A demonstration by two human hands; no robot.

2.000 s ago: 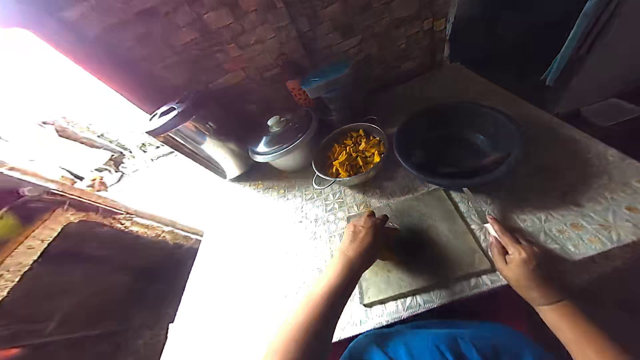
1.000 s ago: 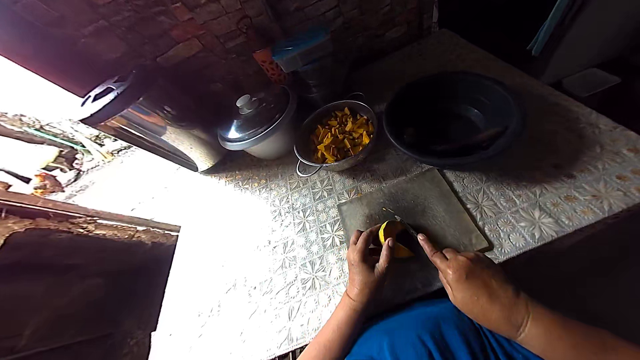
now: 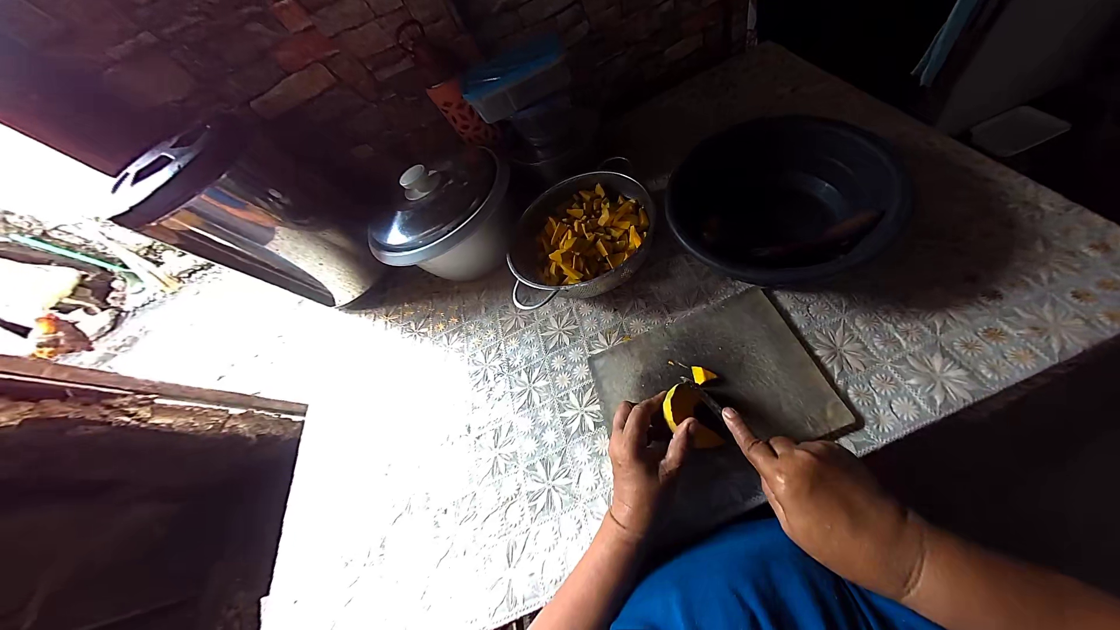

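Observation:
My left hand (image 3: 646,451) grips a wedge of yellow-orange squash (image 3: 681,407) from its left side, low on a grey cutting board (image 3: 770,359). In my right hand (image 3: 809,490) is a knife (image 3: 710,401), its handle hidden in the palm and the index finger laid along its back. The blade lies against the squash at its upper right. Just beyond it a small cut piece of squash (image 3: 703,374) rests on the board. A metal colander (image 3: 604,284) behind the board holds many chopped yellow pieces (image 3: 595,236).
Right of the colander stands a dark plastic basin (image 3: 787,271) with a long dark object inside. To its left are a lidded pot (image 3: 459,254) and a large shiny metal container (image 3: 289,245). Plastic containers (image 3: 516,83) stand by the brick wall. A patterned cloth (image 3: 542,472) covers the table.
Two seconds ago my hands were apart, the right one with the knife at the board's right edge. They have come together at the squash, and a small piece now lies beyond it.

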